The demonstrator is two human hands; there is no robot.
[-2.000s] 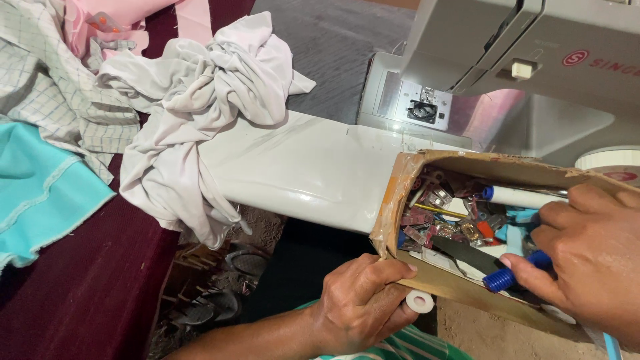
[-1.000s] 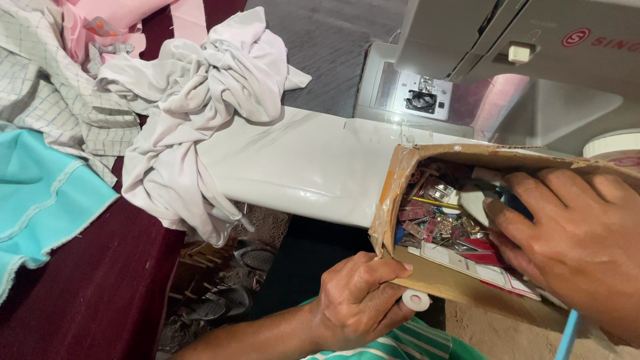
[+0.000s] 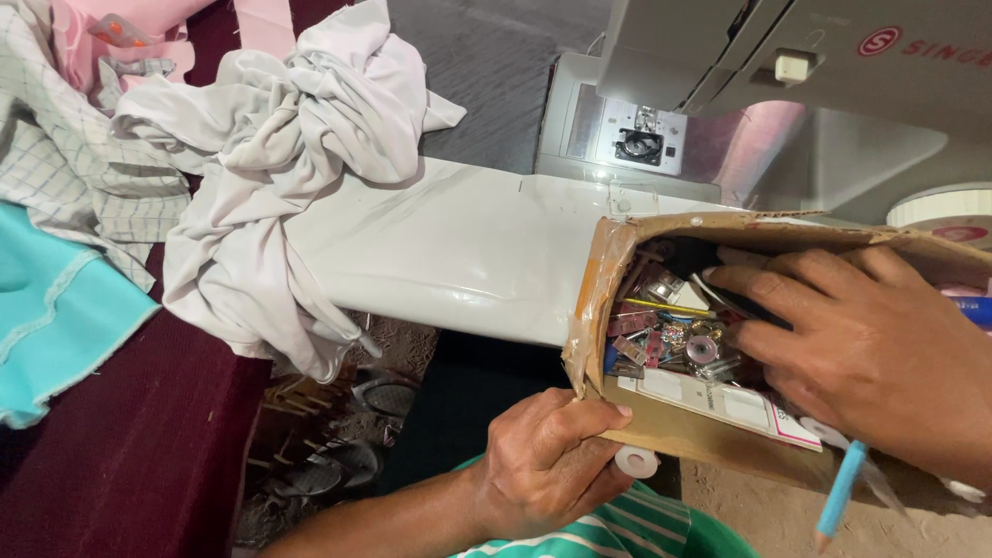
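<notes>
My left hand [image 3: 550, 457] grips the near left corner of an open cardboard box [image 3: 697, 446], thumb on its rim, with a small white ring-ended spool or roll [image 3: 637, 462] beneath the fingers. Inside the box, my right hand [image 3: 845, 333] has its fingers at a dark flat item; whether it grips it is unclear. Around the fingertips lie pink sewing clips [image 3: 632, 323], a bobbin [image 3: 701, 350], a thin yellow stick [image 3: 668, 308] and a printed card [image 3: 721, 403]. A light blue pencil [image 3: 842, 488] sticks out below my right hand, over the box's near side.
A grey Singer sewing machine [image 3: 876, 132] stands behind the box, its bobbin area [image 3: 642, 146] exposed. Crumpled whitish cloth [image 3: 310, 132] lies on the white surface [image 3: 457, 248]. Turquoise fabric [image 3: 62, 302], checked cloth [image 3: 62, 155] and pink cloth [image 3: 155, 15] are at the left. Sandals [image 3: 333, 469] lie below.
Two seconds ago my right hand was at a blue-capped item on the box's right side; now its fingers are farther left among the contents. My left hand stays at the box corner.
</notes>
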